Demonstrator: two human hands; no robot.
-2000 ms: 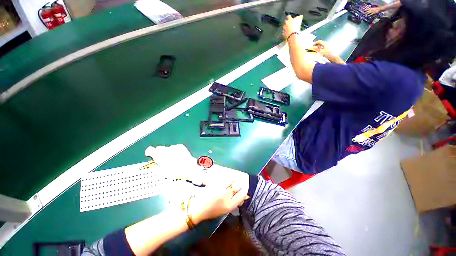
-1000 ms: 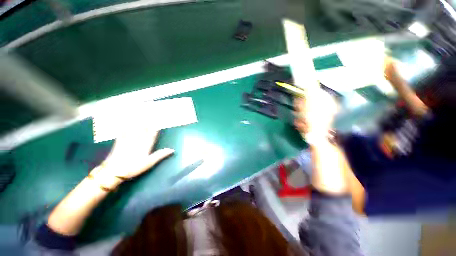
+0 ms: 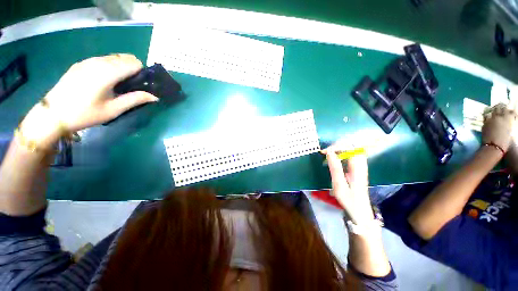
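My left hand [image 3: 99, 91] holds a black phone housing [image 3: 164, 85] over the green bench at the left. My right hand [image 3: 352, 185] holds yellow tweezers [image 3: 351, 153] at the right end of a white sheet of die-cut adhesive pieces [image 3: 244, 149]. The tweezers' tip is beside the sheet's edge. This sheet lies flat near the bench's front edge, with rows of small dark marks. A second such sheet [image 3: 218, 57] lies behind it, near the rail.
Several black housings [image 3: 406, 96] are piled on the right. Other housings lie at the far left [image 3: 12, 77] and beneath my left wrist [image 3: 62, 152]. A white rail [image 3: 318, 41] runs behind the bench. A neighbour's hands [image 3: 500, 128] are at the right edge.
The view has turned. The sheet raised in my right hand a second ago is gone from it, and one now lies flat in front. My left hand, empty then, now holds a housing.
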